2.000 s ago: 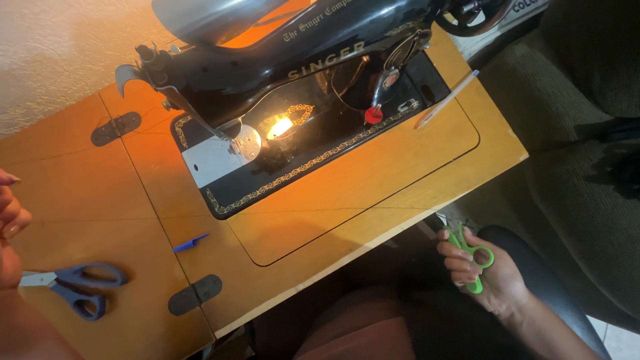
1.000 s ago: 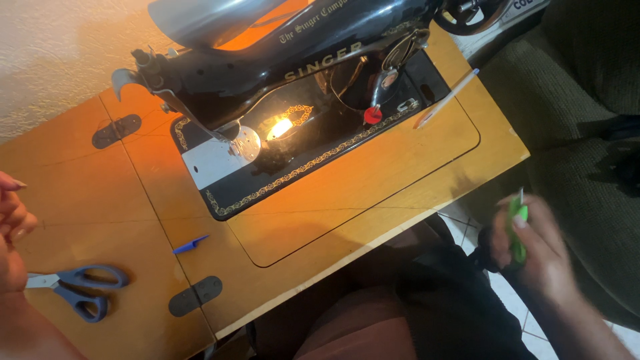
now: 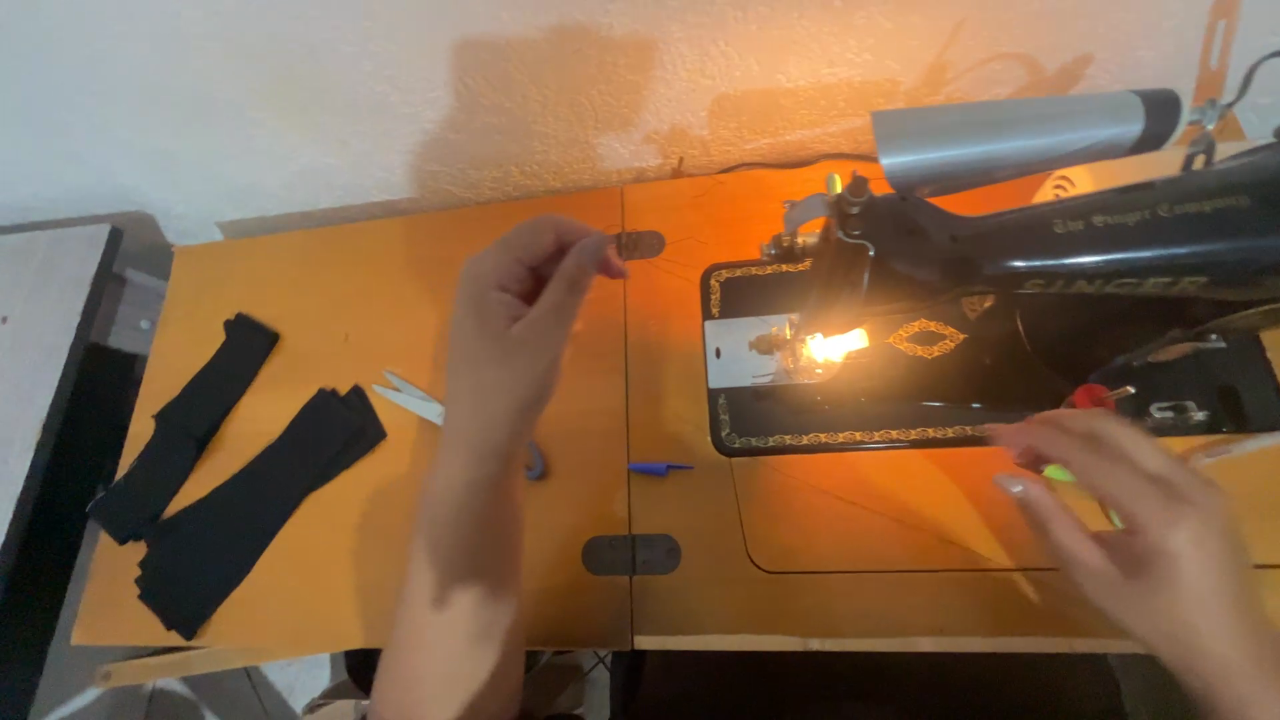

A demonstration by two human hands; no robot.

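Observation:
My left hand is raised over the wooden sewing table, thumb and forefinger brought together near the upper hinge; whether a thread is between them cannot be told. My right hand is blurred over the table in front of the black Singer sewing machine. Green parts of small scissors show beside its fingers, partly hidden. The machine's lamp glows by the needle area. Large scissors lie partly behind my left forearm, and a blue pen cap lies near the table joint.
Two stacks of black fabric pieces, one narrow and one wider, lie on the left of the table. Dark hinges span the joint. A textured wall stands behind, and a pale surface is at far left.
The view has swung left, bringing the black fabric into sight. My left hand has moved in over the table. My right hand, lately beyond the front edge with the green scissors, is now over the table by the machine.

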